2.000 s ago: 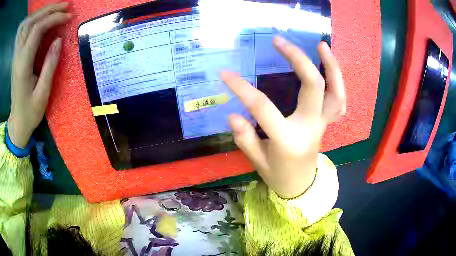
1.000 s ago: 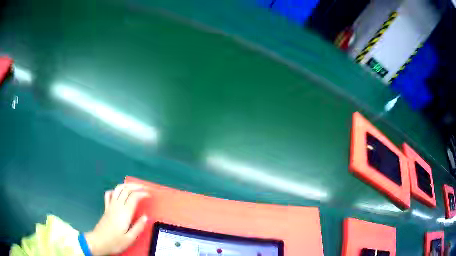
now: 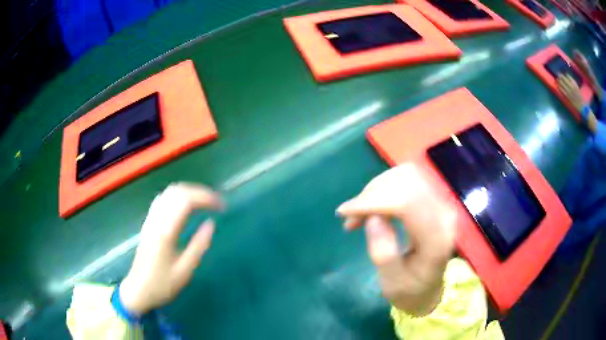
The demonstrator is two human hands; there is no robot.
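Note:
My left hand point(image 3: 174, 249), with a blue band at the wrist, is raised over the green surface point(image 3: 292, 212), fingers curled and apart, holding nothing. My right hand point(image 3: 405, 232) is blurred, its fingers bent, and overlaps the near left edge of a red-orange foam carrier point(image 3: 525, 279) at the right. A dark-screened tablet point(image 3: 495, 199) with a pale tab lies on that carrier. I cannot tell if the right hand touches the foam. No object shows in it.
A foam carrier point(image 3: 183, 119) with a dark tablet point(image 3: 119, 136) lies at the left. Another carrier point(image 3: 319, 63) with a tablet point(image 3: 372, 32) lies at the back, with more beyond. Another person's hands point(image 3: 573, 89) are at a tablet at the far right.
The view has swung. The carrier with the lit tablet is out of view. My left hand is off its carrier, and my right hand, out of view one second ago, is back in view.

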